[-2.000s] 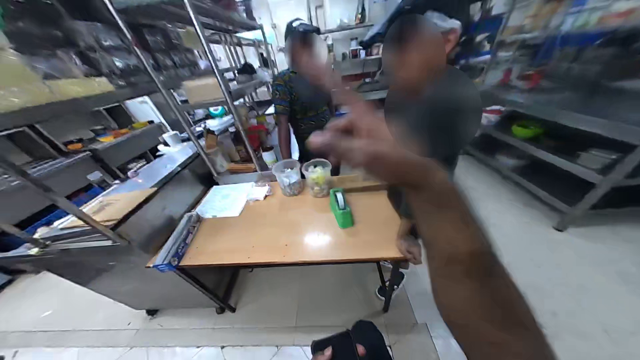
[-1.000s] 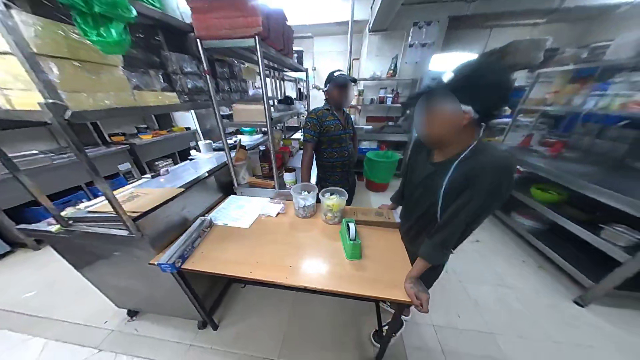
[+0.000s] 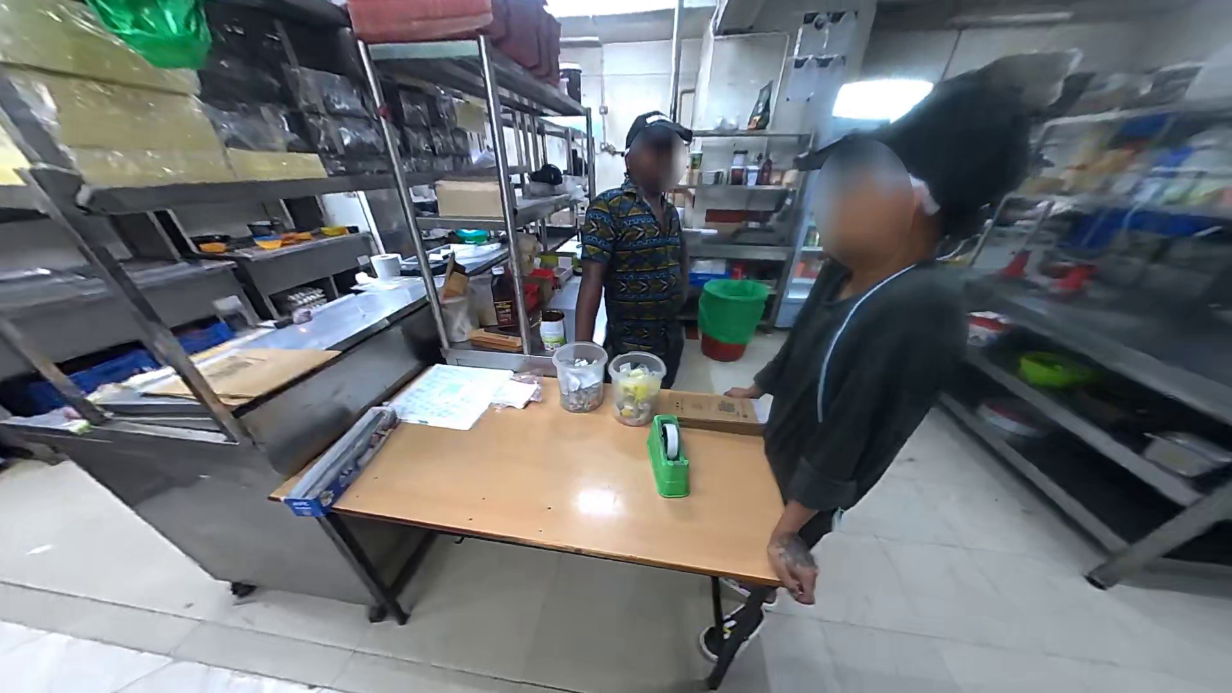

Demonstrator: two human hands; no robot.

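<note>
Neither my left hand nor my right hand shows in the head view now. In front of me stands a wooden-topped table (image 3: 462, 491). A green tape dispenser (image 3: 669, 462) with a roll of tape sits toward its right side. Behind it are two clear plastic tubs, one (image 3: 580, 380) with greyish contents and one (image 3: 636, 390) with yellow and white contents. Written sheets of paper (image 3: 448, 397) lie at the back left. Along the left edge is a long narrow blue box (image 3: 342, 462), and a flat cardboard box (image 3: 712, 409) lies at the back right.
A person (image 3: 866, 356) in a dark shirt leans a hand on the table's right corner. Another person (image 3: 635, 250) in a patterned shirt stands behind the table. Steel shelving (image 3: 500, 192) and a steel counter (image 3: 241, 500) are at the left; a steel rack (image 3: 1088, 443) stands at the right.
My raised hand and forearm, seen across the right of the view two seconds ago, are out of sight. The tubs and tape dispenser keep their places on the table.
</note>
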